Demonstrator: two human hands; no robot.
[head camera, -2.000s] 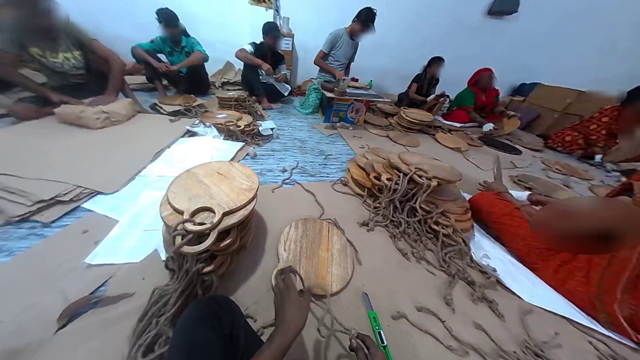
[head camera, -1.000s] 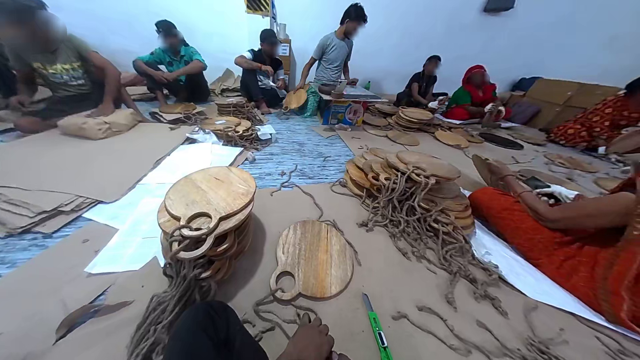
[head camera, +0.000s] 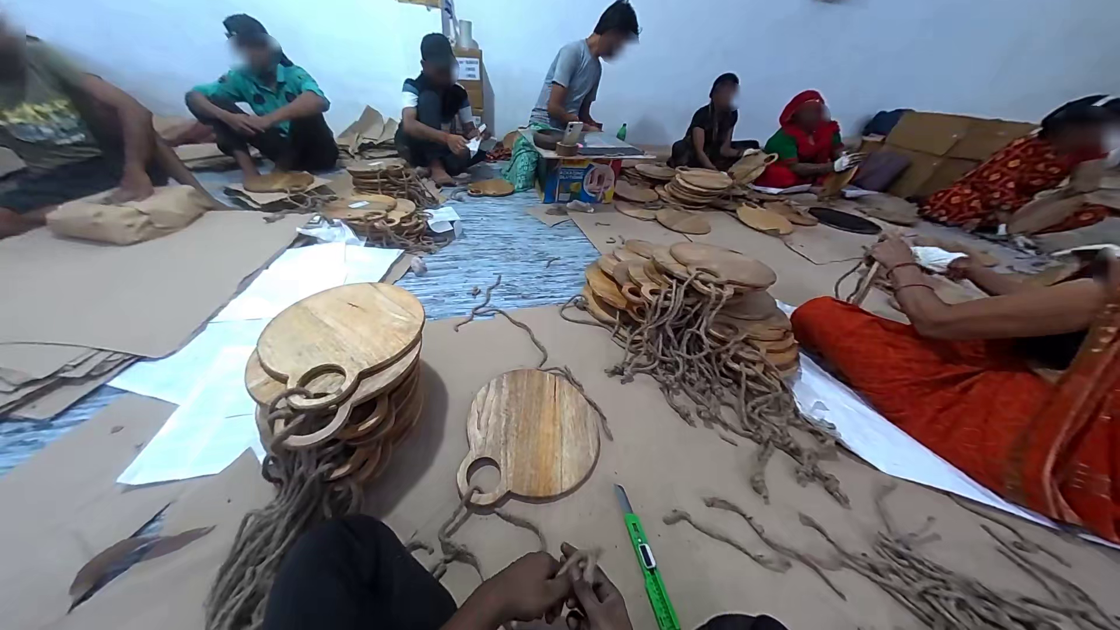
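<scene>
At the lower middle my left hand (head camera: 523, 584) and my right hand (head camera: 597, 595) are close together, both pinching a piece of jute rope (head camera: 577, 564). Just above them a round wooden board (head camera: 534, 433) with a ring handle lies flat on brown paper, with rope looped at its ring. To the right of my right hand lies a green utility knife (head camera: 647, 560), its blade out. A stack of round boards (head camera: 341, 337) with ropes hanging from their rings stands to the left, and another roped stack (head camera: 691, 297) stands behind to the right.
Loose rope pieces (head camera: 936, 569) lie at the lower right. White sheets (head camera: 206, 402) are on the floor at left. A person in orange clothing (head camera: 945, 385) sits close on the right. Several other people sit or stand farther back among boards and a low table (head camera: 582, 153).
My left hand has left the board's ring, where it was two seconds ago, and moved down toward me. Both hands are now together on the rope. The board stays flat on the paper.
</scene>
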